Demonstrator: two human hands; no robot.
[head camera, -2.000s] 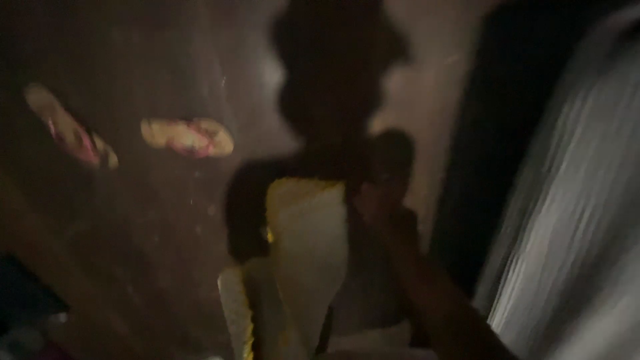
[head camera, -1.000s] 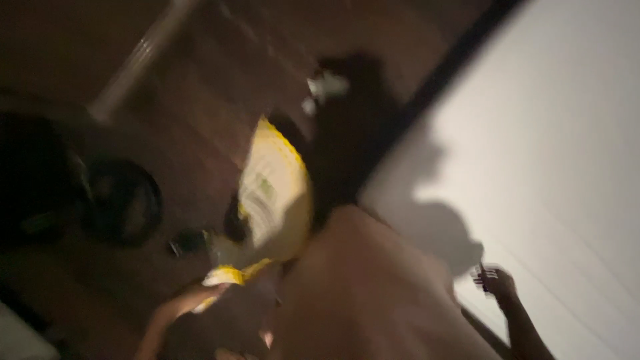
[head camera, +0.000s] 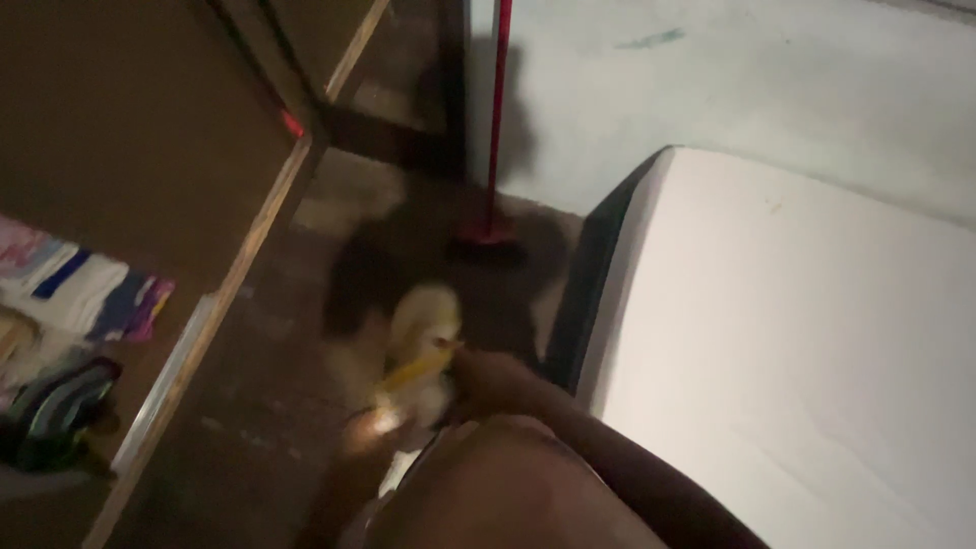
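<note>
A pale cloth with yellow edging (head camera: 418, 369), blurred, hangs low in the middle of the view, between my hands. My right hand (head camera: 484, 377) grips it at the right end of the yellow strip. My left hand (head camera: 374, 435), lower and to the left, holds the other end of that strip; its fingers are blurred, and a very bright spot lies on them. The rest of the cloth is dim, so its full shape cannot be told.
On the right is a bed or mattress with a pale cover (head camera: 762, 343). A red-handled broom (head camera: 497, 114) stands against the pale wall. Folded clothes (head camera: 84, 293) lie on the left, beyond a wood-edged frame (head camera: 255, 240). Below is dark floor (head camera: 252, 381).
One second ago my right hand was over the pale bed surface, apart from the cloth in my left hand; now it is at the cloth's yellow edge. The view has swung to the wall and broom.
</note>
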